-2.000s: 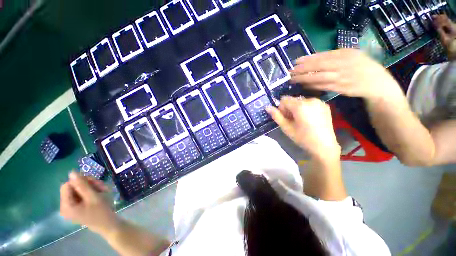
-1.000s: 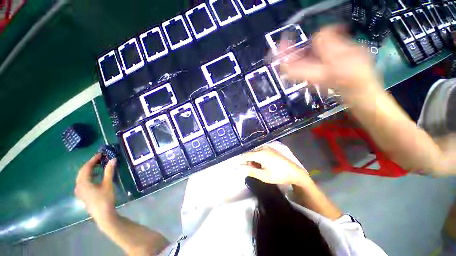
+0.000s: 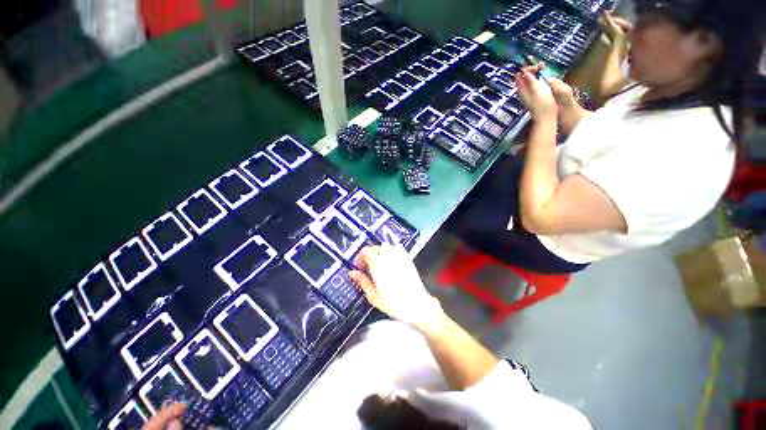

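Note:
A black tray point(image 3: 172, 277) of phone housings lies before me. In its near row, keypads show in several housings, such as this housing point(image 3: 248, 327); one pocket point(image 3: 306, 315) there holds no white-bordered housing. My right hand point(image 3: 393, 284) is at the right part of this row, fingertips bent at the keypad end of a housing point(image 3: 340, 231); whether they grip anything is hidden. My left hand point(image 3: 165, 417) is cut off by the bottom edge, with fingers over the lower left housings; its grip cannot be told.
Keypad stacks point(image 3: 388, 143) stand on the green table beyond the tray's right end. A coworker point(image 3: 588, 168) sits at the right, hands raised over another tray point(image 3: 470, 117). A pale post point(image 3: 326, 67) rises behind the tray. A red stool point(image 3: 504, 285) and cardboard box point(image 3: 722, 273) are on the floor.
The view has swung right. The coworker's arm has left my tray. My right hand has moved from my lap to the near row; my left hand has moved from the keypad stack to the tray.

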